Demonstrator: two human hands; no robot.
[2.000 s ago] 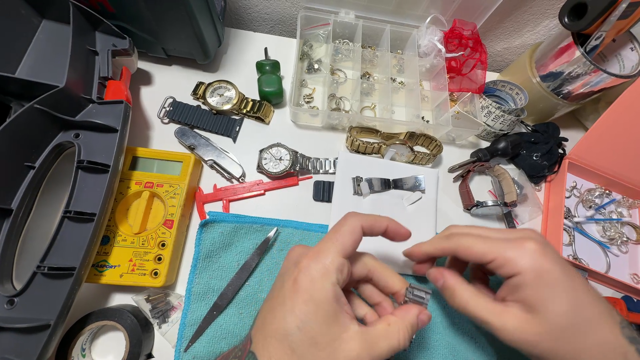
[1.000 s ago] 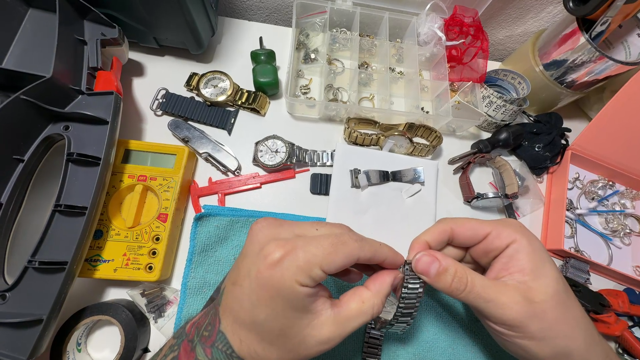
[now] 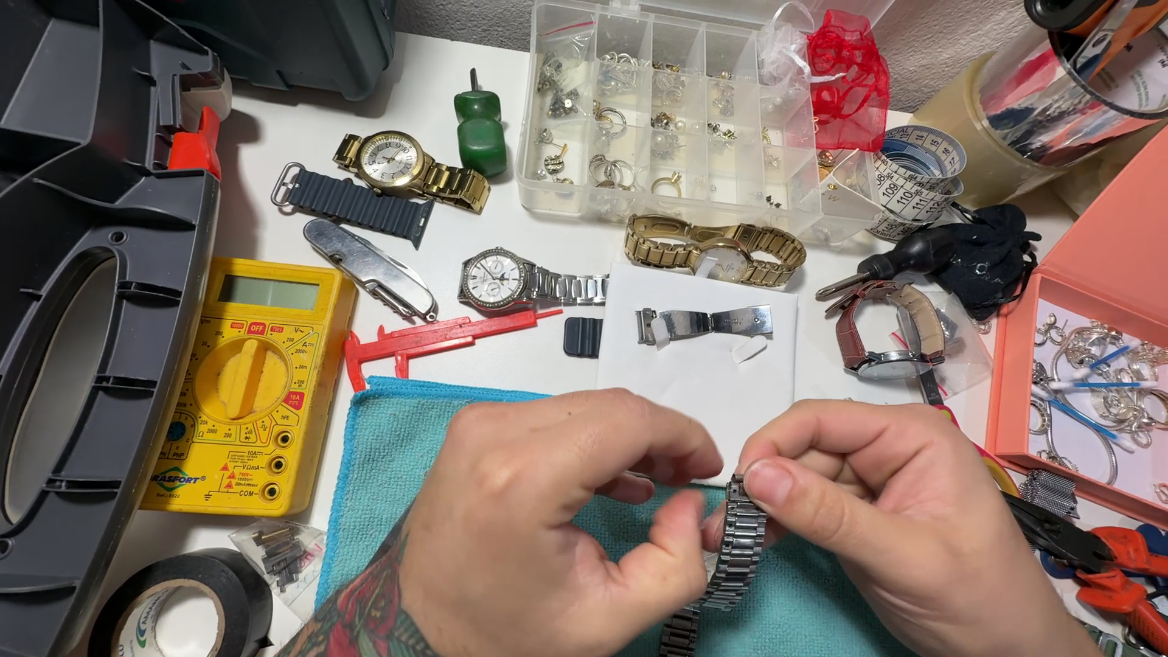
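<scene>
A metal link watch bracelet [image 3: 741, 547] hangs over the teal microfiber cloth [image 3: 392, 456], its upper end pinched between thumb and fingers of my right hand [image 3: 894, 511]. Beside it, to the left, my left hand [image 3: 557, 520] has its thumb and index finger apart; whether its other fingers touch the bracelet is hidden. Beyond both hands, a steel folding clasp [image 3: 707, 323] lies on a white sheet [image 3: 703, 392] near a small white scrap [image 3: 749, 349]. A silver-coloured watch [image 3: 497, 279] rests left of that sheet.
A yellow multimeter [image 3: 246, 383], red caliper [image 3: 438, 338], pocketknife [image 3: 370, 266] and black tape roll [image 3: 187, 607] are at left. Behind stand gold-coloured watches [image 3: 392, 164] and a clear compartment box [image 3: 671, 119]. Rightward are a brown-strapped watch [image 3: 890, 342], screwdriver [image 3: 881, 267], pink jewellery box [image 3: 1013, 365] and red-handled pliers [image 3: 1077, 547].
One second ago, the left hand's thumb and index finger met at the bracelet's upper end; now they are apart from it. Compared with two seconds ago, more of the bracelet shows.
</scene>
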